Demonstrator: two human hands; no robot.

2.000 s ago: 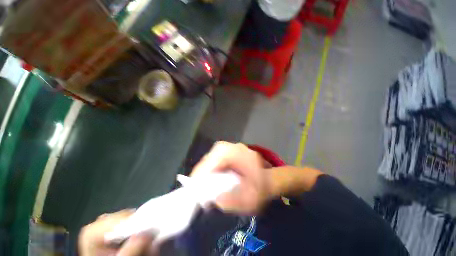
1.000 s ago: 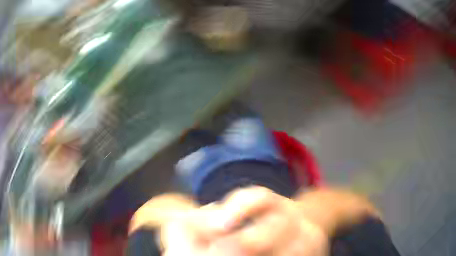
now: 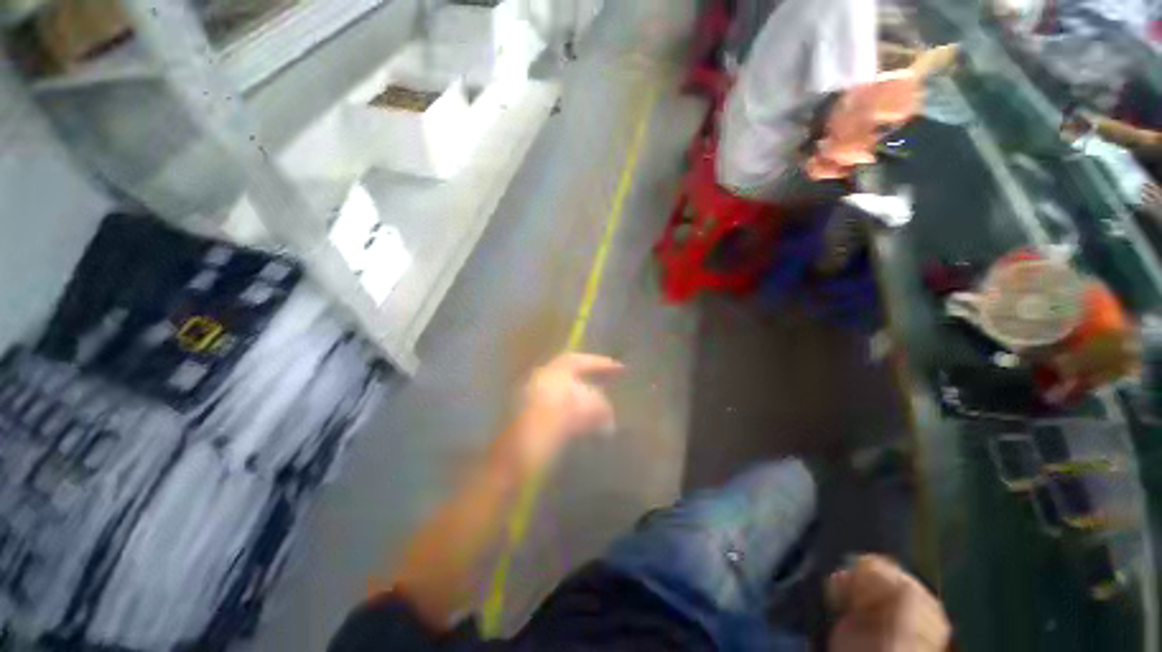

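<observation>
My left hand is near the middle of the picture, above the grey floor. Its fingers are partly spread and nothing shows in it. My right hand is at the bottom right, beside the bench edge and cut off by the picture's rim. It looks curled, and I cannot tell whether it holds anything. Dark plates with gold edges, which look like LCD screens, lie on the dark green bench to the right, away from both hands.
A pale round desk fan stands on the bench by an orange object. A person in a white shirt sits on a red stool. White shelving with boxes and piled dark-and-white stacks are left. A yellow line crosses the floor.
The view has swung round to the shelving and the seated person. My hands, together around a white thing two seconds ago, are now apart, and the white thing no longer shows in them.
</observation>
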